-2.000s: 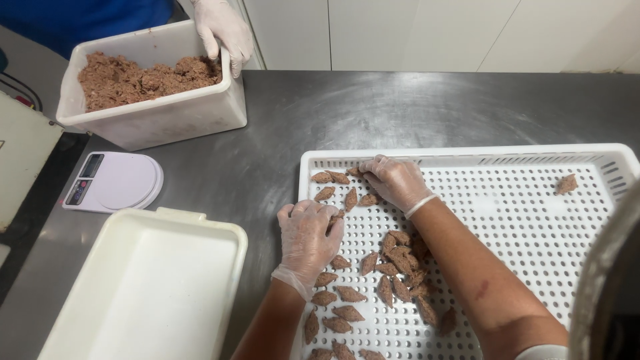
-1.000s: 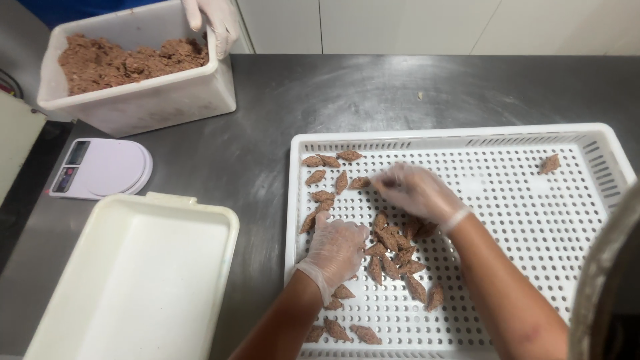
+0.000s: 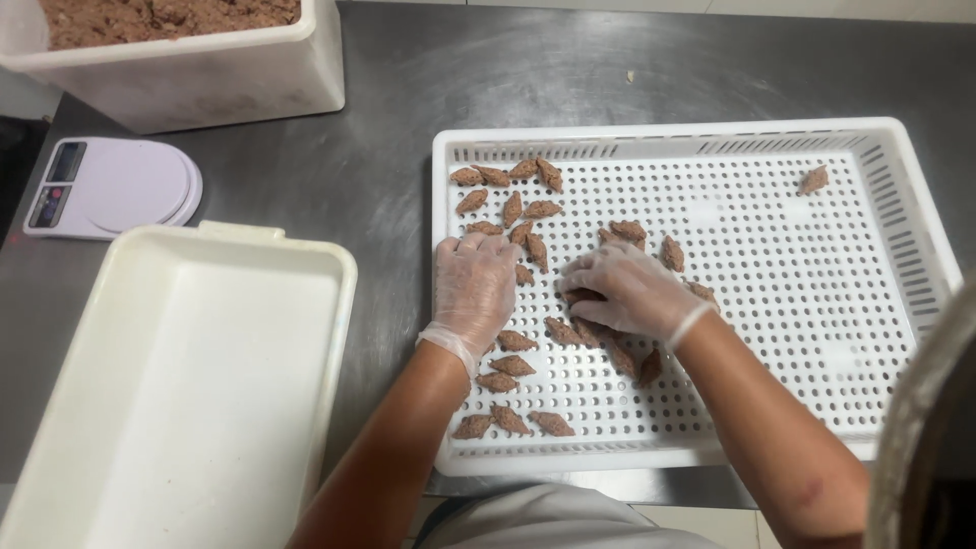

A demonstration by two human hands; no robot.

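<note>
A white perforated plastic tray (image 3: 762, 305) holds several brown spindle-shaped croquettes, kibbeh-like (image 3: 512, 365). My left hand (image 3: 474, 282), in a clear glove, lies palm down among the pieces along the tray's left side; its fingertips are at the pieces there, and whether it grips one is hidden. Over the loose pile in the middle is my gloved right hand (image 3: 629, 290), fingers curled around a dark brown piece (image 3: 581, 296). More croquettes (image 3: 563, 331) lie just below that hand. One lone croquette (image 3: 814, 180) rests near the tray's top right corner.
A deep white tub (image 3: 221, 84) of brown minced mixture (image 3: 175, 21) stands at the upper left. Below it are a kitchen scale (image 3: 133, 185) and an off-white bin (image 3: 347, 290), left of the tray. All stand on a metal table (image 3: 396, 84). A blurred object (image 3: 926, 427) blocks the lower right.
My right hand has moved from the upper left pieces to the pile in the middle. More pieces show at the tray's upper left. The view has shifted, and the other person's gloved hand is mostly out of it.
</note>
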